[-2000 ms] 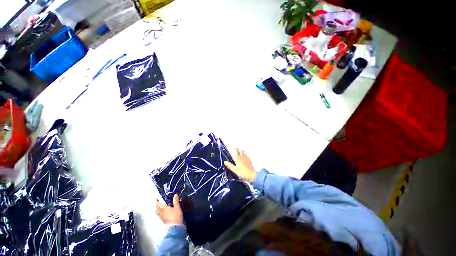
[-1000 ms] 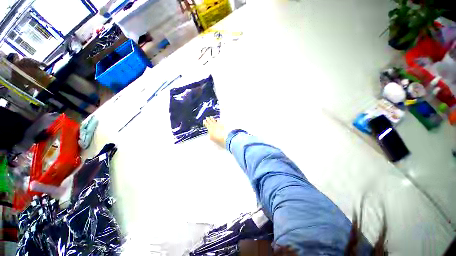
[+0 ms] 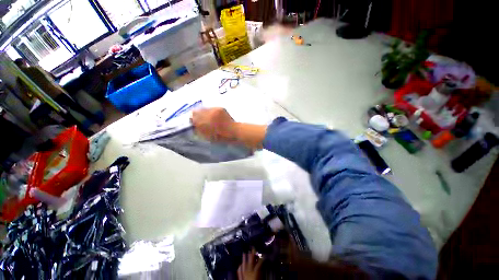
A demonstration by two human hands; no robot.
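My right hand (image 3: 219, 127) is closed on the near-top edge of a blurred, greyish bagged garment (image 3: 202, 147), tilted above the white table (image 3: 164, 191). Another dark bagged garment (image 3: 227, 251) lies at the bottom centre. My left hand (image 3: 250, 266) rests on it with fingers spread, partly cut off by the lower edge. A white rectangular sheet (image 3: 232, 202) lies just beyond this garment. A stack of bagged garments (image 3: 87, 240) fills the lower left, with shiny clear film (image 3: 146, 256) beside it.
A red basket (image 3: 60, 164) stands at the left, and a blue bin (image 3: 135, 87) beyond the far table edge. At the right are a smartphone (image 3: 374, 157), a dark bottle (image 3: 474, 153), a plant (image 3: 402, 63) and a red tray of clutter (image 3: 432, 104). Thin cords (image 3: 232, 79) lie at the far side.
My right hand has gone from the lower garment to the far one, which lay flat and is now lifted and tilted. My left hand has come back into view on the near garment.
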